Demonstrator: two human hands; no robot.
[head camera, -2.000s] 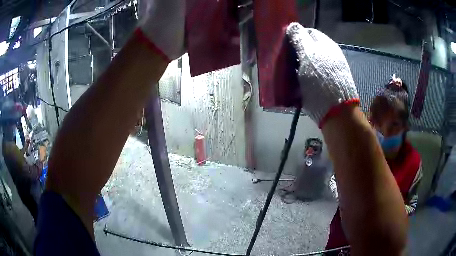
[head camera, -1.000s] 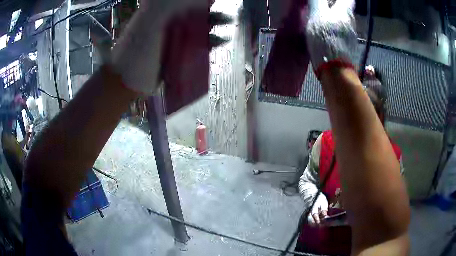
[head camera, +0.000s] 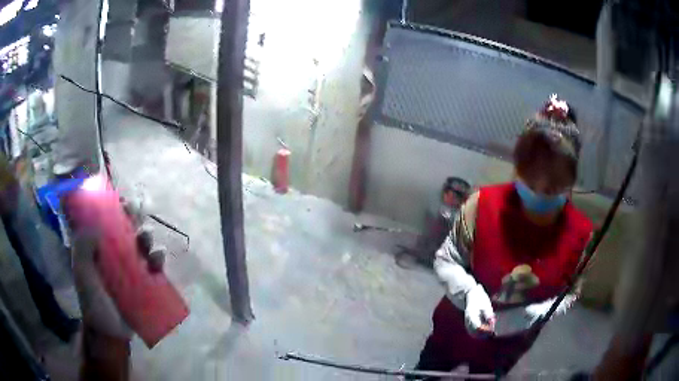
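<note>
A pinkish-red flat panel (head camera: 134, 271) is at the lower left, tilted, its lower end towards the middle. My left hand (head camera: 95, 286), in a white glove, is closed around the panel; fingers show at its right edge. Whether it is one panel or a stack cannot be told. My right forearm shows at the lower right edge. A pale blurred shape above it looks like my right hand (head camera: 659, 201); its fingers, and whether it holds anything, cannot be made out.
A person (head camera: 532, 238) in a red vest and mask stands at right, gloved hands low. A thin rod (head camera: 603, 231) slants before them; a crossbar (head camera: 342, 365) runs along the bottom. A steel post (head camera: 232, 164) stands left of middle. A fire extinguisher (head camera: 281, 171) and blue crate (head camera: 53, 199) are behind.
My hands have come down from overhead and moved apart, the left one to the lower left with a panel. The panel near my right hand is out of sight. The masked person shows more fully.
</note>
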